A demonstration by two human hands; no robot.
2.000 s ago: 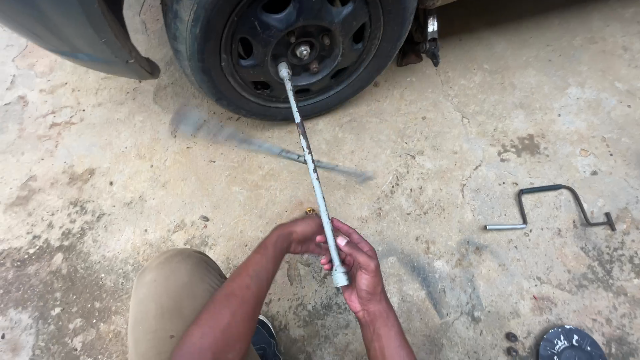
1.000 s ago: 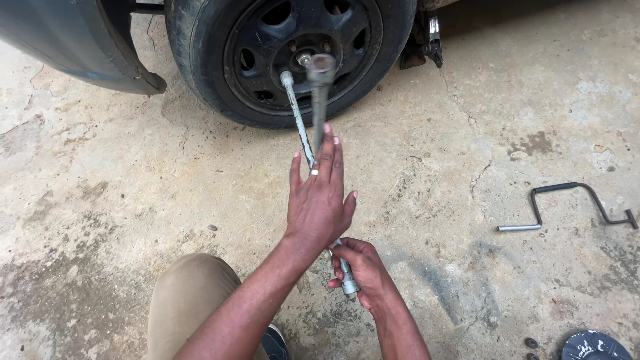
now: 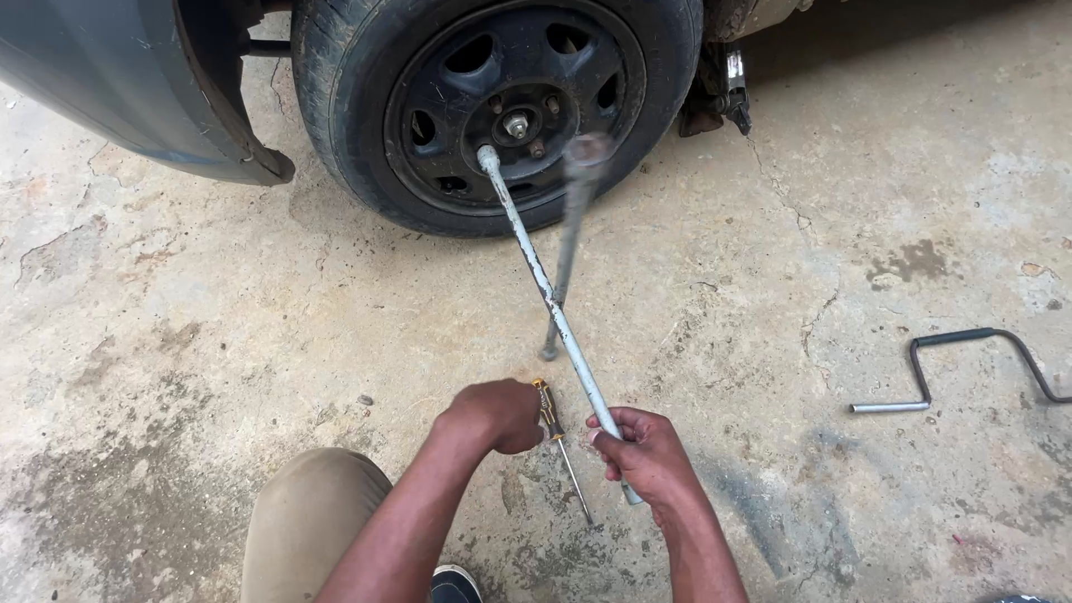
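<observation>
A four-way lug wrench [image 3: 536,268] with chipped pale paint runs from the car wheel to my right hand [image 3: 643,456]. Its far socket sits at a lug position of the black steel wheel [image 3: 519,50], left of and below the hub. My right hand is closed around the shaft near its near end. The blurred cross arm [image 3: 572,226] stands near upright in view. My left hand [image 3: 496,416] is off the wrench, left of the shaft, with its fingers curled and partly hidden. A screwdriver [image 3: 548,410] with a yellow and black handle lies on the concrete beside it.
A cranked metal handle [image 3: 955,337] lies on the concrete at the right. Part of a jack [image 3: 729,96] shows under the car, right of the tyre. The dark fender or bumper edge [image 3: 226,126] hangs at upper left. My bent knee [image 3: 314,511] is at lower left.
The cross arm of the wrench has turned between frames. My left hand, raised at the cross arm one second ago, is now lower and nearer to me. My right hand stays at the near end.
</observation>
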